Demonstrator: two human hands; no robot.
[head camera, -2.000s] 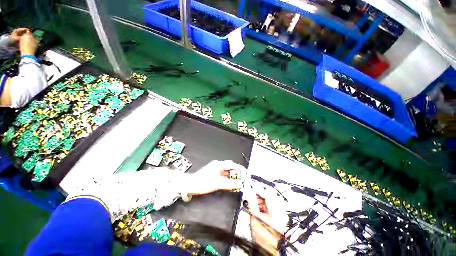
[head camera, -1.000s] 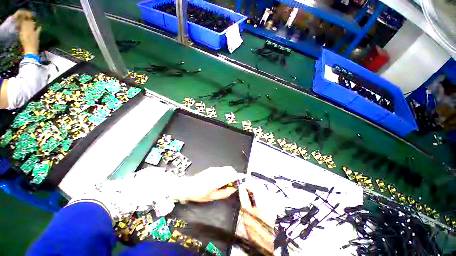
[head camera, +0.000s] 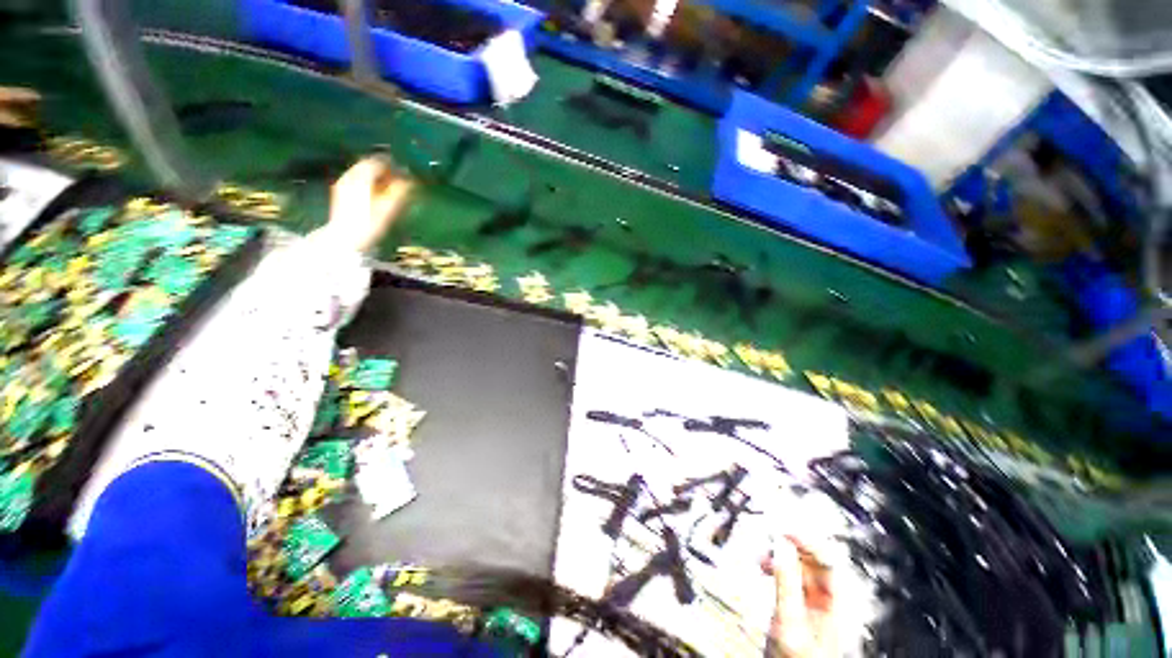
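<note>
My left hand (head camera: 370, 199) reaches over the near side of the green conveyor belt (head camera: 450, 174), beyond the black tray. It is blurred, and I cannot tell whether it holds anything. My right hand (head camera: 803, 591) is low at the right end of the white work sheet, beside the tangled heap of black leads (head camera: 977, 553). It is blurred, and its grip cannot be made out. Loose black leads (head camera: 662, 566) lie on the white sheet (head camera: 720, 386). Green and gold circuit boards (head camera: 309, 546) lie along the left and bottom of the black tray (head camera: 482, 386).
A row of yellow-gold boards (head camera: 643, 328) runs along the belt's near edge. A neighbour's tray (head camera: 64, 386) full of boards is at left. Two blue bins (head camera: 835, 212) stand beyond the belt. A metal post (head camera: 122, 77) rises at upper left. Part of a person's hand shows at the left edge.
My left hand has moved from above the tray up and left to the belt. My right hand has moved right, to the lead heap. The view has shifted, and the hands are now far apart.
</note>
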